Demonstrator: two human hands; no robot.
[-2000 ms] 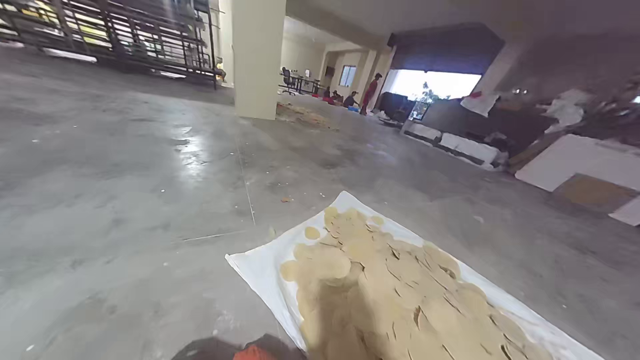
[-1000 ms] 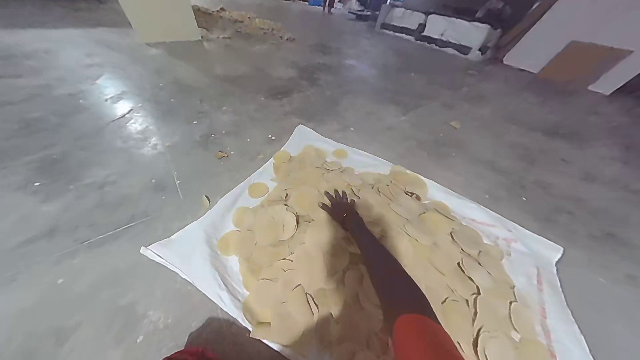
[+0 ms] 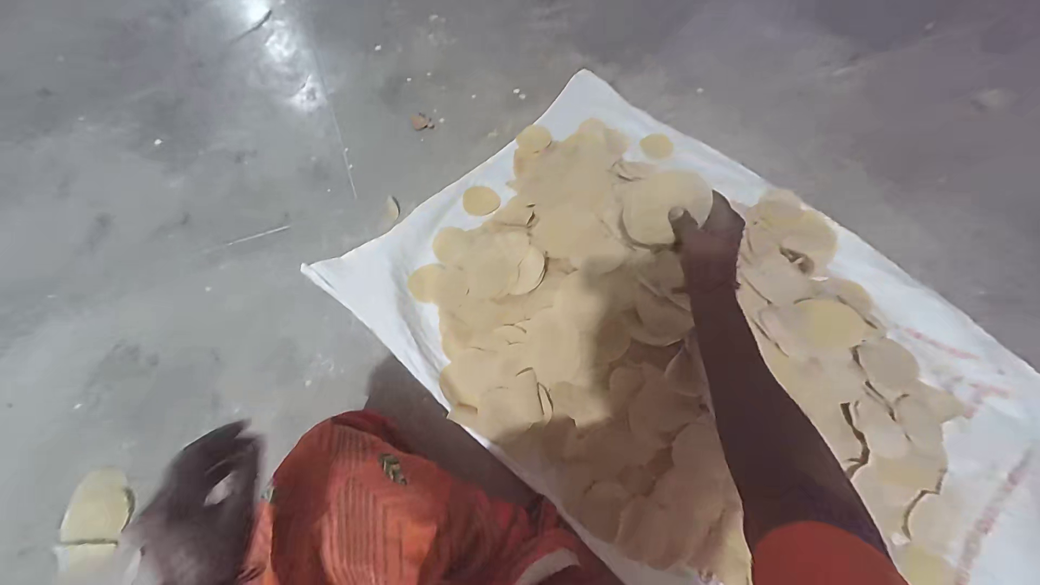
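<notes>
Many thin, round, pale yellow discs [image 3: 561, 325] lie heaped and overlapping on a white woven sheet [image 3: 349, 272] spread over the floor. Near the upper part of the heap, my right hand [image 3: 711, 236] grips a larger pale disc [image 3: 666, 203] by its right edge, thumb on top. My left hand [image 3: 203, 496] is blurred at the lower left, off the sheet, with its fingers curled; whether it holds anything cannot be made out. Close beside it are pale yellow rounded pieces [image 3: 97, 508], partly cut by the frame's edge.
Grey concrete floor [image 3: 203, 179] surrounds the sheet, with small crumbs and a brown fragment [image 3: 420, 122] scattered on it. Orange-red cloth [image 3: 366, 496] of my clothing lies along the sheet's lower left edge. Red printing runs along the sheet's right side.
My right hand was spread flat on the heap one second ago and now grips a disc. My left hand has come into view at the lower left. The view has tilted down.
</notes>
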